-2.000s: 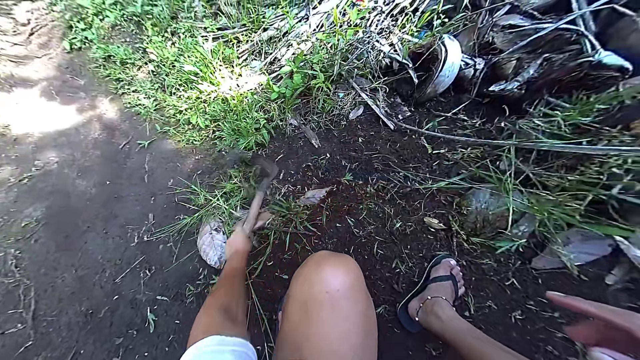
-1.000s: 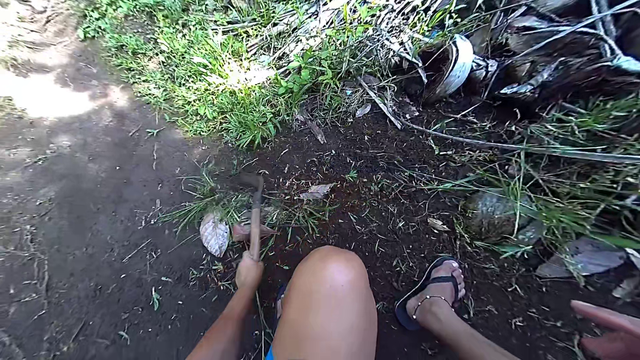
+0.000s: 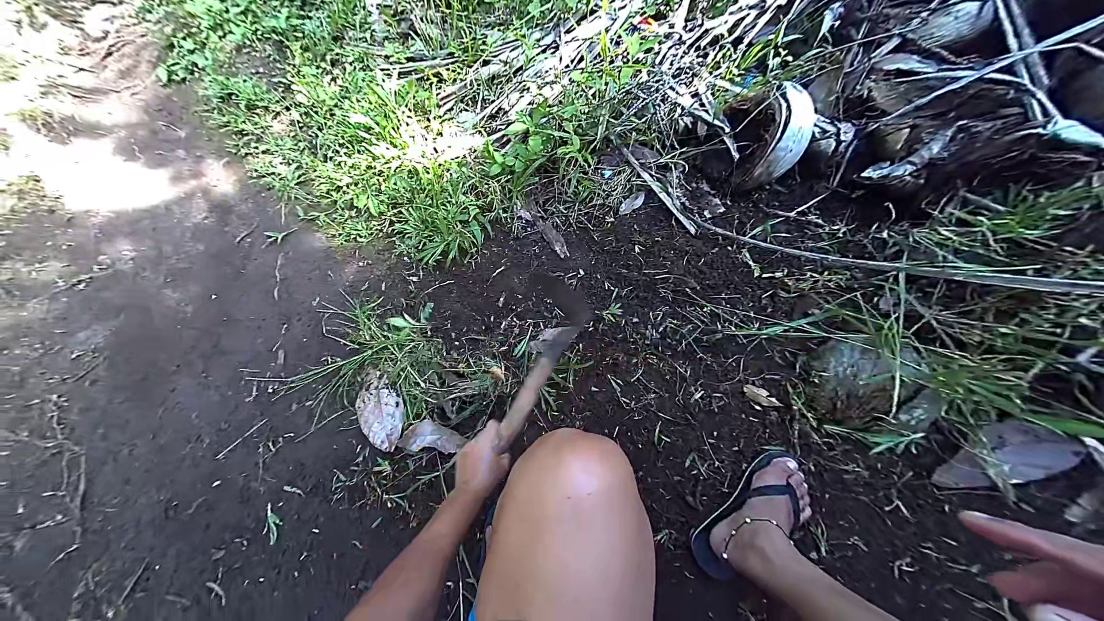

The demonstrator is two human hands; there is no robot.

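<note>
My left hand [image 3: 481,459] is closed around the wooden handle of a small hand tool with a dark curved metal blade [image 3: 565,300], blurred by motion. The blade is over dark bare soil in front of my bent knee. Left of the handle is a tuft of grass [image 3: 388,349], with a pale dry leaf [image 3: 379,414] and a brownish dry leaf [image 3: 433,437] at its lower side. At the lower right edge, my right hand [image 3: 1044,561] is partly in view, fingers apart, holding nothing that shows.
My foot in a black flip-flop [image 3: 763,509] rests on the soil. A stone [image 3: 862,379] sits among grass at right. A long dry stem [image 3: 906,266] crosses the right side, below a heap of husks and dry stalks [image 3: 940,112]. Green grass [image 3: 371,164] grows at upper left.
The blade has swung from beside the grass tuft to the right, over the soil, and the handle now leans right. My left hand still holds it. My right hand stays at the right edge.
</note>
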